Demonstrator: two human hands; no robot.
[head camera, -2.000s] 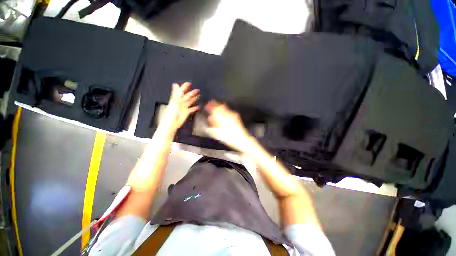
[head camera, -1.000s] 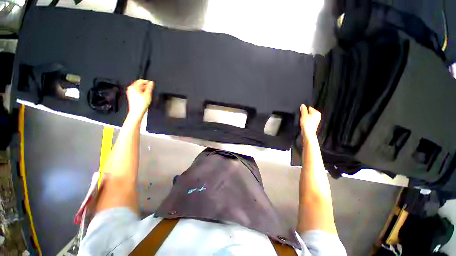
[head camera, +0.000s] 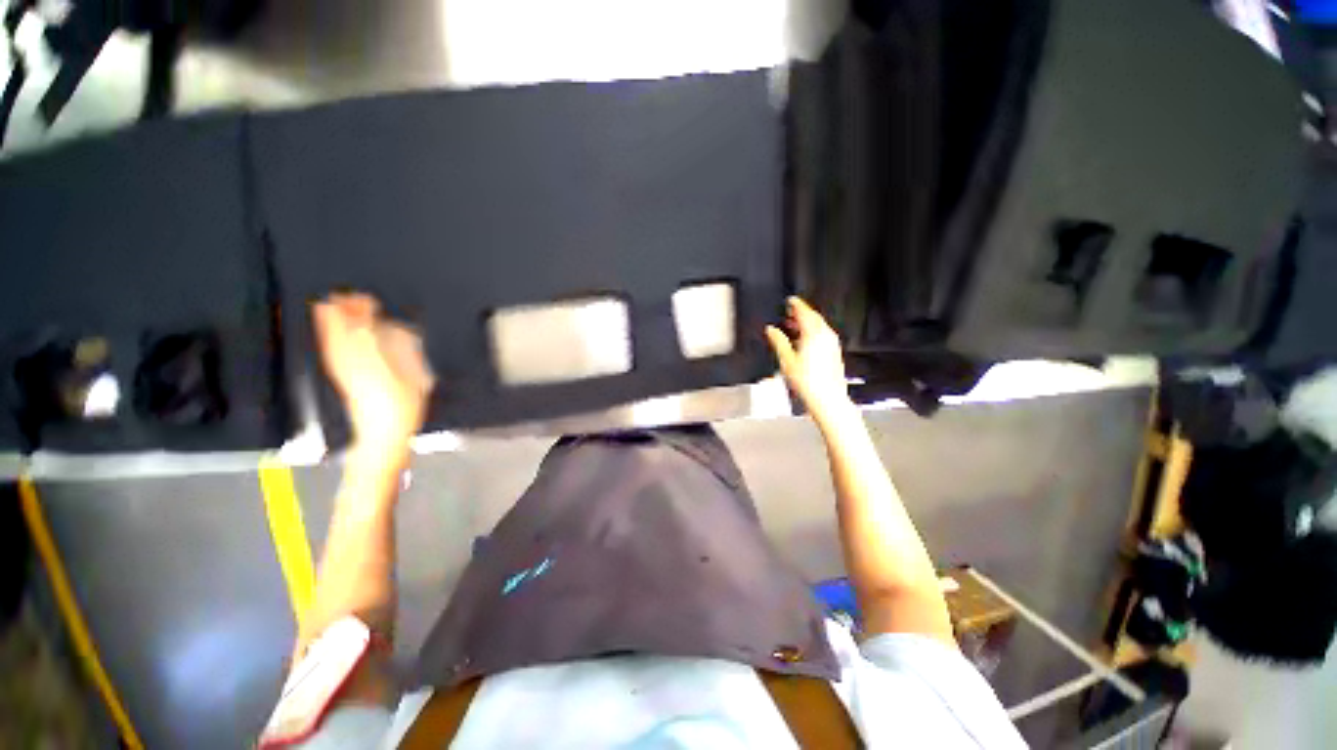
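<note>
A flat black panel with cut-outs (head camera: 528, 183) lies on the light table in front of me. Two light openings show near its close edge. My left hand (head camera: 370, 366) is blurred, open, over the panel's near left part, and hides the area where another opening showed before. My right hand (head camera: 811, 359) is at the panel's near right edge, with thumb and forefinger apart. Whether it touches the edge is unclear.
Another black panel (head camera: 118, 235) with dark material in its openings adjoins on the left. Folded black layers (head camera: 894, 191) and a greyer panel stack (head camera: 1173, 147) lie on the right. A cardboard box (head camera: 980, 608) is below, near the floor.
The overlapping black panel was folded away to the right. Both hands moved out to the front panel's sides, and my left hand opened from a closed shape. The view has shifted.
</note>
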